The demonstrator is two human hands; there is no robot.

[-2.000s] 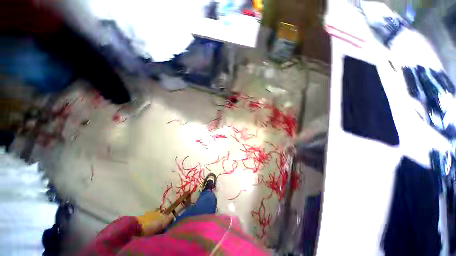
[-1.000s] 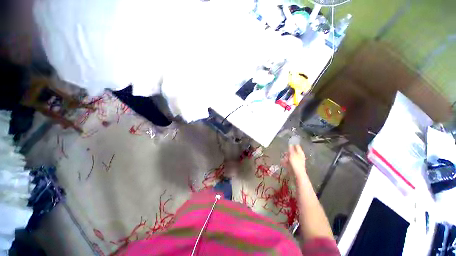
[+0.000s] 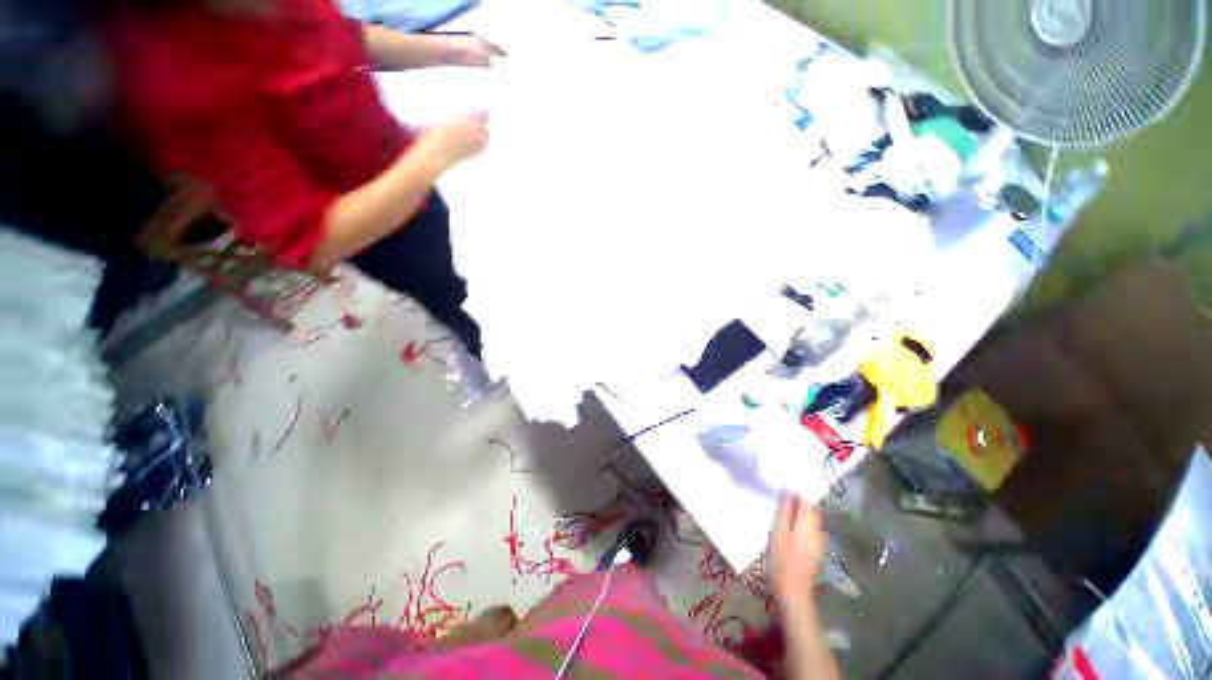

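Observation:
My right hand (image 3: 798,542) is at the near corner of a white table (image 3: 728,521), with the fingers pointing up at its edge. A pale, overexposed thing lies at the fingertips; I cannot tell whether the hand holds it. My left hand is not to be made out. A large heap of white cloth (image 3: 638,213) covers much of the table and hangs over its near side. A yellow tool (image 3: 900,388), a red item (image 3: 827,436) and a dark rectangular piece (image 3: 726,355) lie near the corner.
A person in a red top (image 3: 286,120) stands at the left, both hands at the white cloth. A fan (image 3: 1077,67) is upper right. A yellow-topped box (image 3: 981,438) stands beside the table. Plastic bags (image 3: 1163,598) show lower right. Red strips (image 3: 425,598) litter the floor. White garments (image 3: 47,425) hang left.
The view has swung toward the white table, which now looks larger. The person in red has come into view. My right hand has come to the table's corner. The right-hand table has mostly left view.

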